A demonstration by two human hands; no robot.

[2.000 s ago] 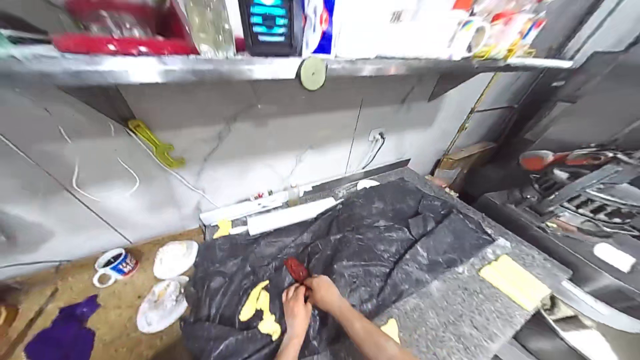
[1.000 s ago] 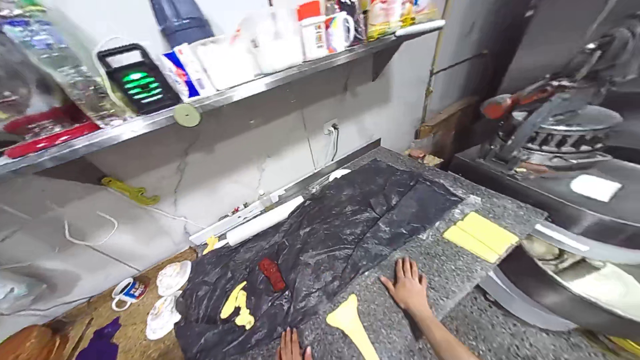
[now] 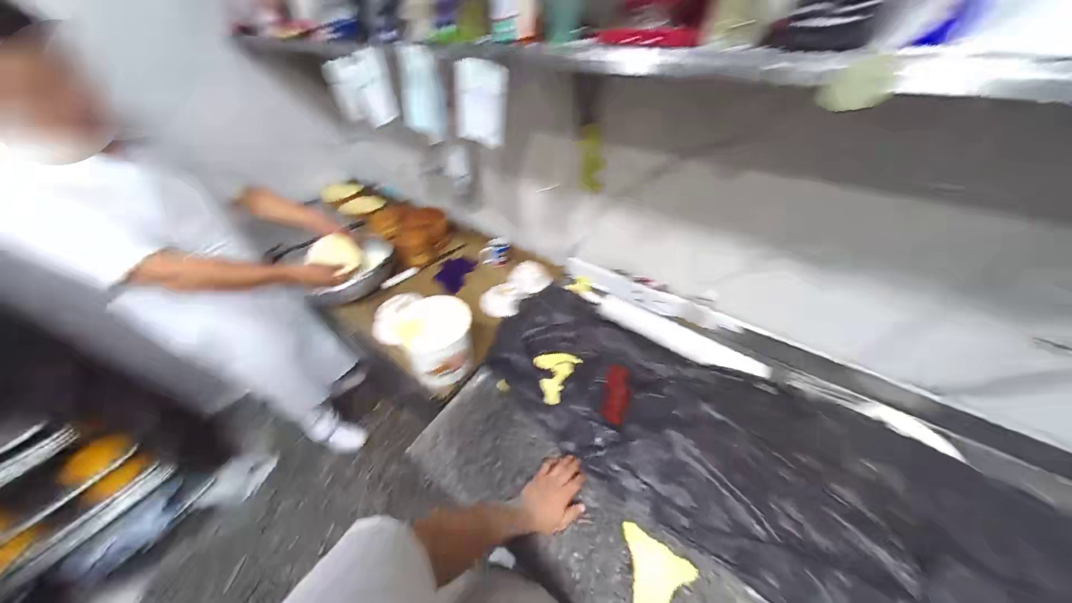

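My left hand rests on the grey stone counter beside a crumpled black plastic sheet, holding nothing, its fingers slightly apart. On the sheet lie a dark red piece and yellow pieces, which look like dough. A larger yellow dough-like piece lies on the counter to the right of my left hand. Behind the sheet is a long white roll. My right hand is outside the view. Motion blurs the picture.
At the left a co-worker in white holds a round pale thing over a metal bowl. A white bucket stands by the counter's left end. A loaded shelf runs above. Trays are at lower left.
The view has swung far to the left. Two seconds ago both hands were together by the red piece; one second ago they were apart on the counter. The right hand has left the view.
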